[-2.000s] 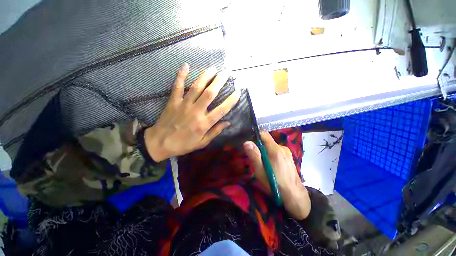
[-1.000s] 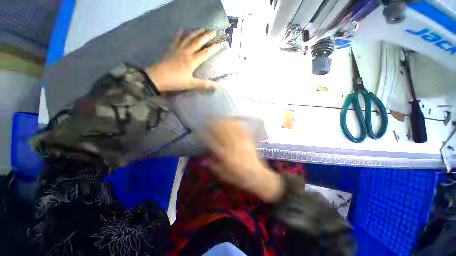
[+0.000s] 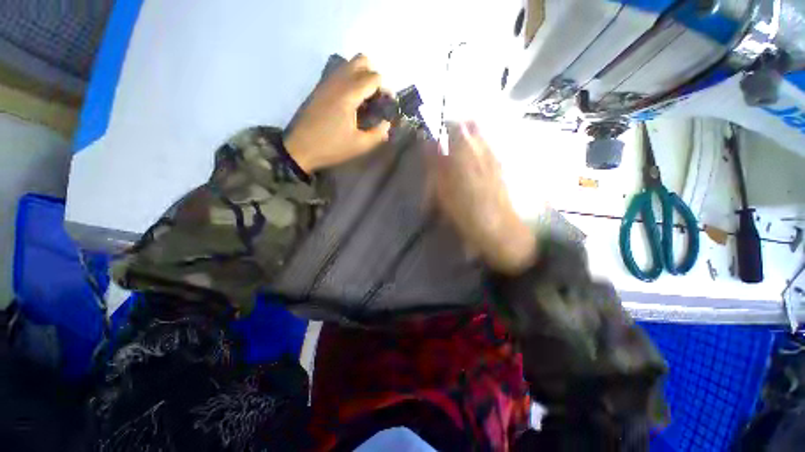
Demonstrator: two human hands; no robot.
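Note:
A grey garment panel (image 3: 379,225) lies on the table's front part and hangs over its edge towards my lap. My left hand (image 3: 340,110) is closed on the panel's bunched far end, left of the glaring needle area. My right hand (image 3: 481,194) lies on the panel's right side, fingers pointing away from me; it is blurred, and I cannot tell whether it grips the cloth. The presser foot and needle are lost in the lamp glare. Green-handled scissors (image 3: 658,221) lie on the table at the right.
The white sewing machine head (image 3: 609,53) stands at the upper right, with a dark knob (image 3: 605,146) below it. A black-handled screwdriver (image 3: 748,243) lies right of the scissors. Blue crates (image 3: 706,375) are below the table at both sides. The table (image 3: 185,115) has a blue left edge.
The scissors went from my right hand to the table. The panel has turned and been drawn nearer to me. My left hand has closed on cloth; my right hand has moved further up and right.

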